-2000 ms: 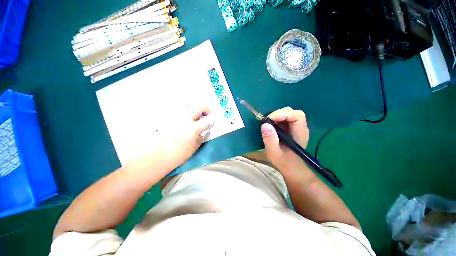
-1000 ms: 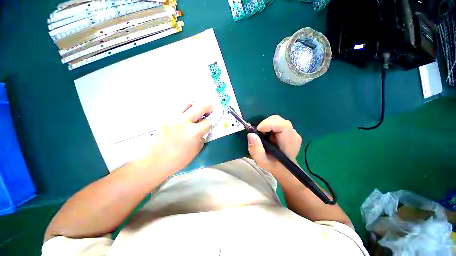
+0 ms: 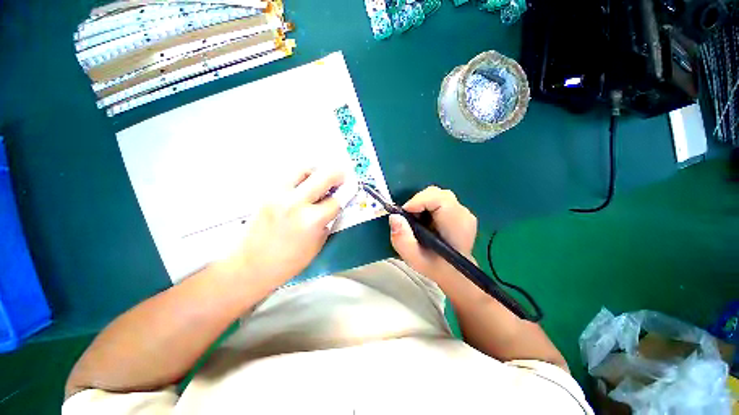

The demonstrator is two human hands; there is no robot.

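Note:
A row of small green circuit boards (image 3: 353, 139) lies along the right edge of the white pad (image 3: 219, 154). My right hand (image 3: 437, 227) holds the black soldering iron (image 3: 466, 266) like a pen; its metal tip is at the lower end of the row. My left hand (image 3: 304, 215) rests on the pad just left of the row, thumb and fingers pinched on a thin whitish piece, probably a flexible strip, mostly hidden by the fingers. A thin dark line runs from the left hand across the pad. Whether tip and board touch is too small to tell.
A pile of flexible strips (image 3: 186, 50) lies above the pad. More green boards (image 3: 401, 18) are at the top. A round tape-rimmed pot (image 3: 484, 96) stands right of the pad, beside the black soldering station (image 3: 604, 57). A blue bin (image 3: 20, 251) is at left, plastic bags (image 3: 648, 357) at lower right.
Since two seconds ago, my right hand has moved the iron left and its tip from beside the pad to the row's lower end. My left hand stays near the row. The whole view has shifted.

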